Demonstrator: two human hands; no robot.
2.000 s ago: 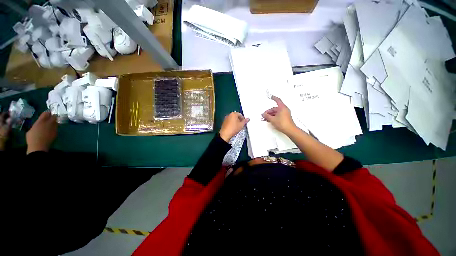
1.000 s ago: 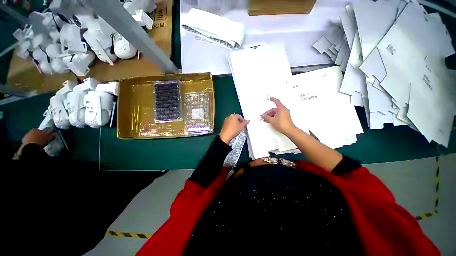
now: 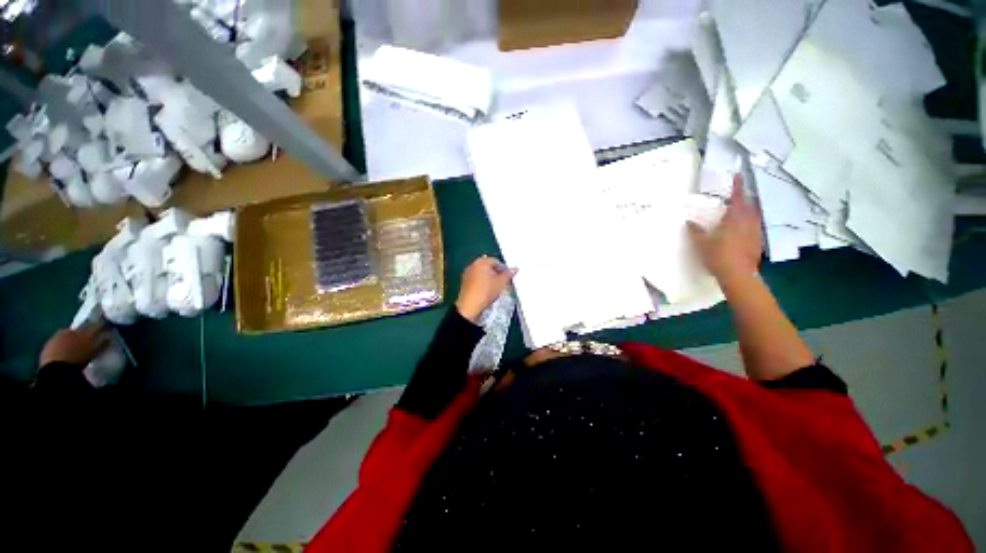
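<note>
My left hand [image 3: 484, 287] is at the left edge of a stack of flat white blanks [image 3: 541, 205], its fingers closed on a narrow printed label sheet [image 3: 494, 333] that hangs down toward my waist. My right hand [image 3: 731, 238] is over a second set of white blanks [image 3: 649, 227] to the right, index finger stretched forward. A white sheet lies under or against its fingers; whether it grips it I cannot tell. No sticker can be made out on its fingertips.
An untidy heap of white blanks [image 3: 854, 130] lies at right. A brown tray [image 3: 247, 270] with a dark grid [image 3: 342, 246] stands at left. White cameras [image 3: 162, 270] cluster beyond it, below a metal upright [image 3: 249, 81]. A co-worker's hand [image 3: 74, 346] is at far left.
My right hand has moved right, from the near stack to the blanks beside it. My left hand still holds the label sheet. The whole view has shifted and tilted slightly.
</note>
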